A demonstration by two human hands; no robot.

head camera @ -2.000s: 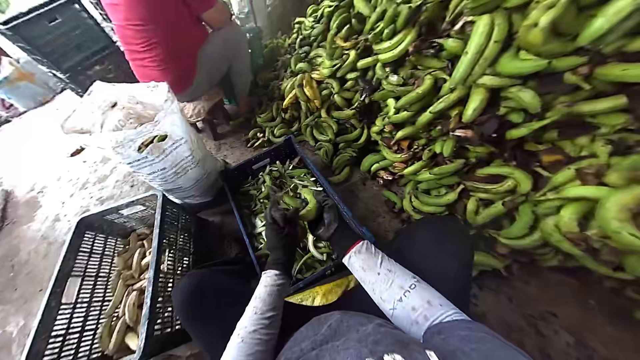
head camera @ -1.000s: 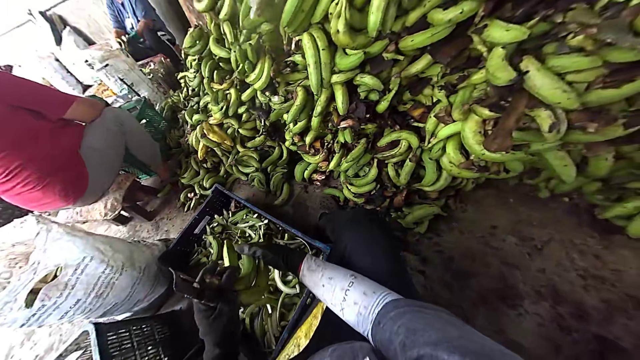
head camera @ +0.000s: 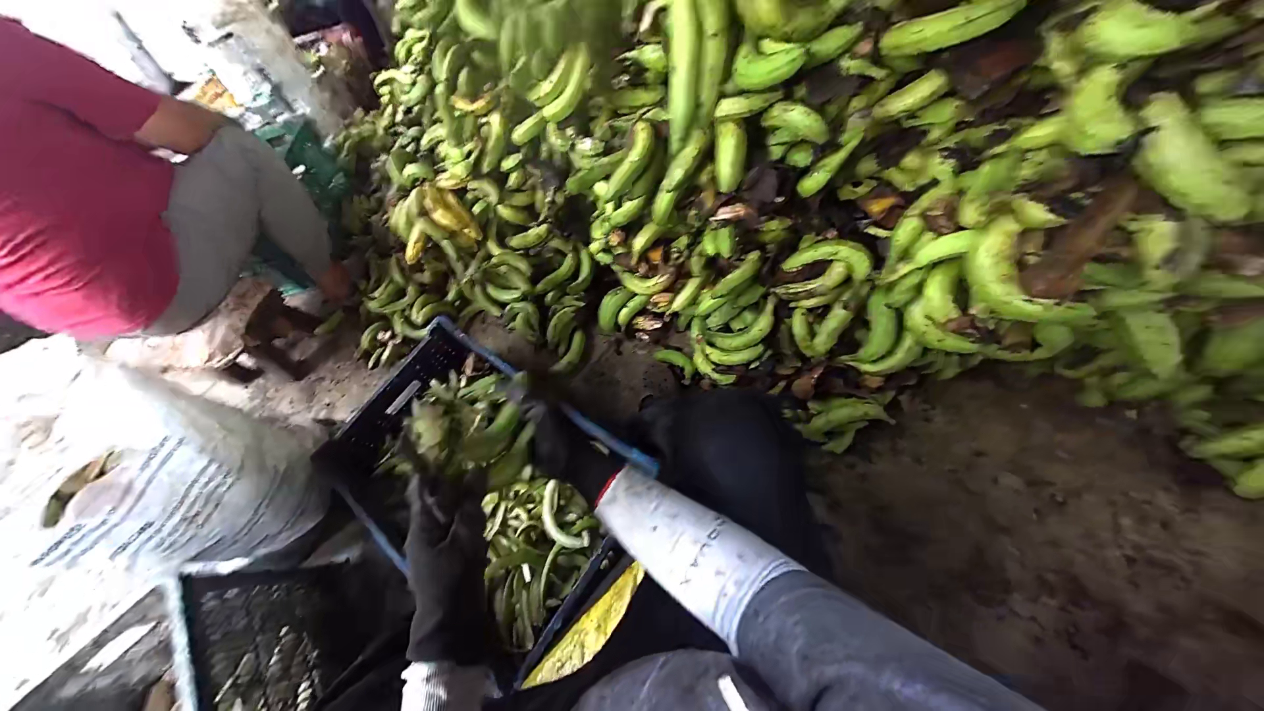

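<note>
Both my hands wear dark gloves over a dark plastic crate (head camera: 390,405) with a blue rim. My left hand (head camera: 439,533) is at the crate's left side, against a blurred green clump of plantains (head camera: 474,425). My right hand (head camera: 558,425) touches the clump from the right, near the crate's rim. Blur hides the fingers of both hands, so their grip does not show clearly. Green peels (head camera: 538,553) lie in the crate below the hands. A yellow piece (head camera: 588,632) lies along the crate's near edge.
A big heap of green plantains (head camera: 741,197) covers the floor ahead and to the right. A white woven sack (head camera: 197,484) and another crate (head camera: 178,632) stand at the left. Beyond the sack, a person in a red shirt (head camera: 79,178) sits on a low stool (head camera: 237,326).
The view has swung to the right. Two seconds ago my hands were close together over the crate; one second ago my left hand was spread with its palm up.
</note>
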